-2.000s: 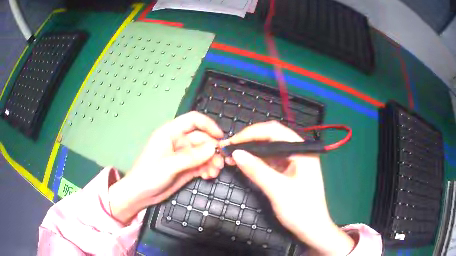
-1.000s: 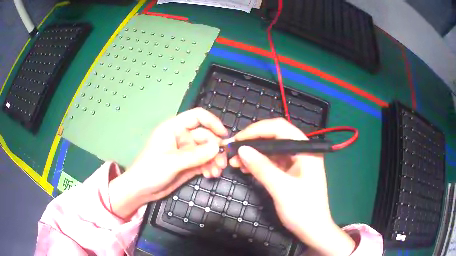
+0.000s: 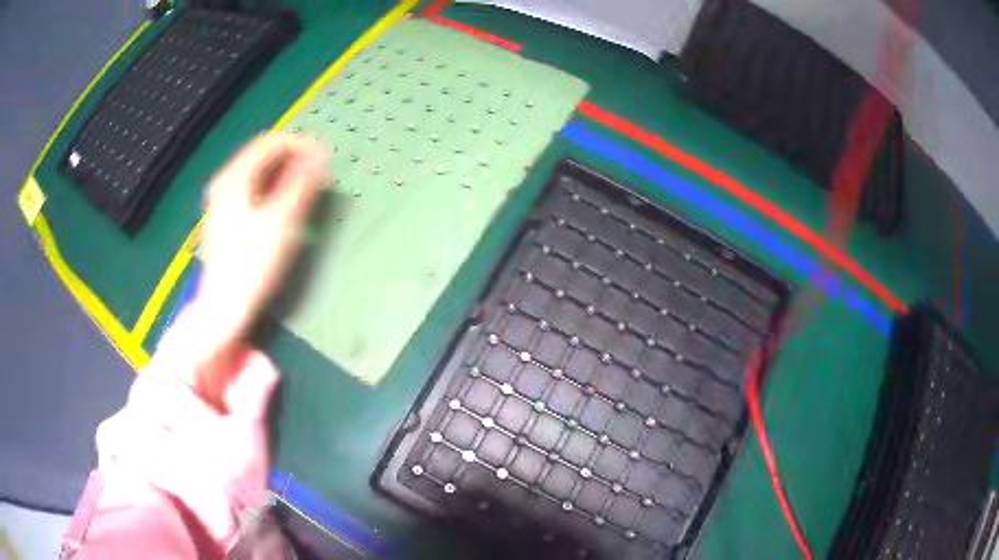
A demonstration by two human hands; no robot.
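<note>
My left hand (image 3: 263, 208) is blurred over the left edge of the green component sheet (image 3: 411, 246). Its fingers are bent near the rows of small parts, and I cannot tell whether it holds anything. The sheet's small dots lie mostly on its upper half. My right hand is not in view, and neither is the black pen tool. The centre tray (image 3: 581, 377), black with a grid of square pockets and shiny spots, lies to the right of the sheet. The red hose (image 3: 767, 448) runs down past the tray's right edge.
A left tray (image 3: 164, 109) lies beyond the yellow tape (image 3: 334, 68). A black rear tray stack (image 3: 783, 109) stands at the back and a right-hand tray stack (image 3: 915, 448) at the right edge. Papers (image 3: 613, 20) lie at the back. Red and blue tape cross behind the centre tray.
My left hand has moved from above the centre tray to the green sheet. My right hand and the pen have left the picture. The view has shifted, and the hose hangs differently.
</note>
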